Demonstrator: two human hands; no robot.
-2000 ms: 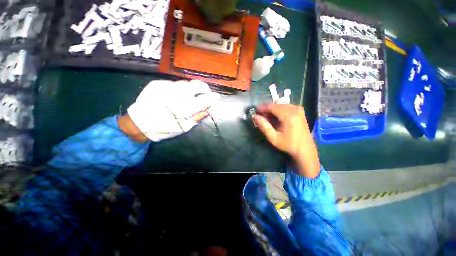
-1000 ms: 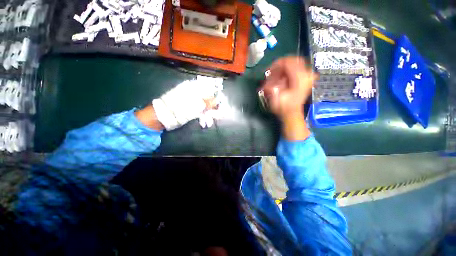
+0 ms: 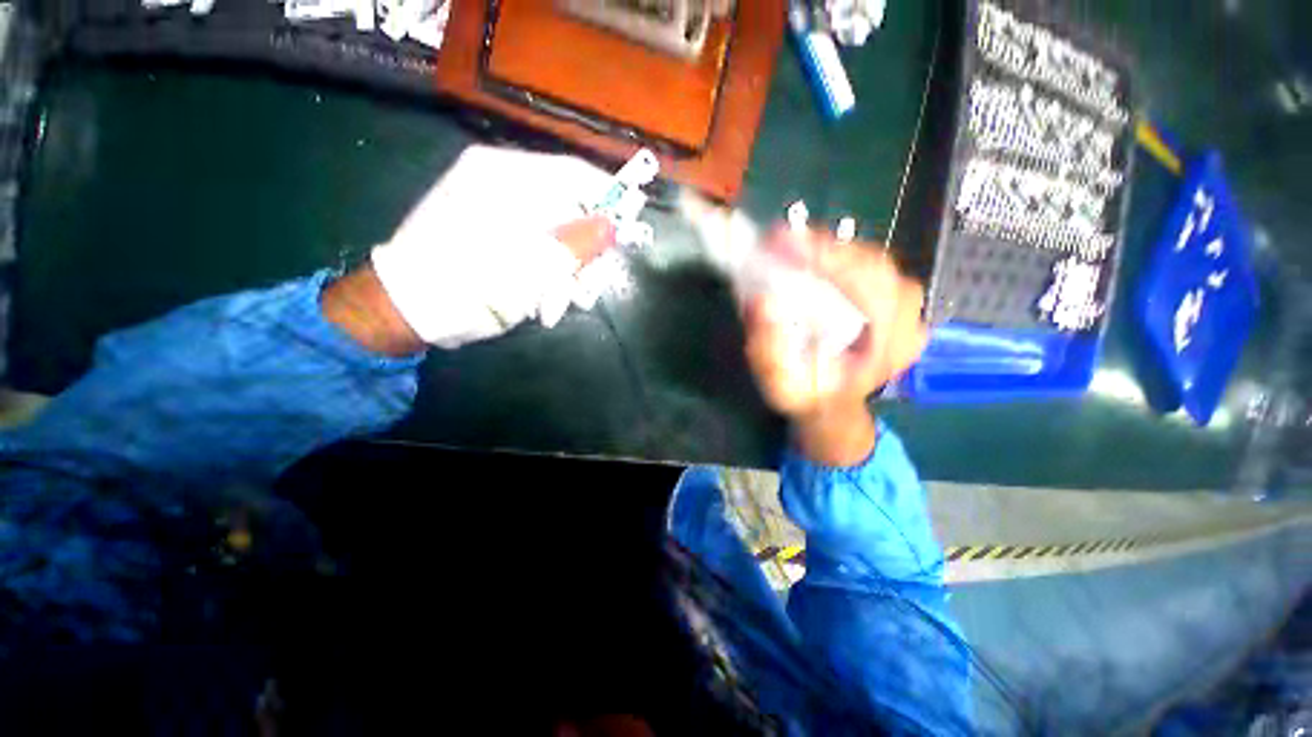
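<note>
My left hand (image 3: 482,248), in a white glove with the fingertips partly exposed, holds several small white plastic pieces (image 3: 627,184) in front of the press base. One piece sticks up from the fingers, and others show below them. My bare right hand (image 3: 835,324) is blurred and grips the white squeeze bottle (image 3: 777,274). The bottle's thin nozzle points up and left toward the pieces, apart from them. Small white pieces (image 3: 799,216) lie on the dark green mat behind my right hand, partly hidden by it.
The orange press base (image 3: 604,87) with its pale fixture (image 3: 655,20) is at the top centre. A dark tray with white housings (image 3: 410,17) is at the upper left. A blue-and-white tube (image 3: 823,65), crumpled white tissue (image 3: 859,15), black pocket tray (image 3: 993,274), blue bin (image 3: 1000,363) and shallow blue tray (image 3: 1201,288) are right.
My right hand has taken hold of the squeeze bottle, which stood beside the press base, and now holds it near my left hand. The camera view has shifted, so the press sits higher in the picture.
</note>
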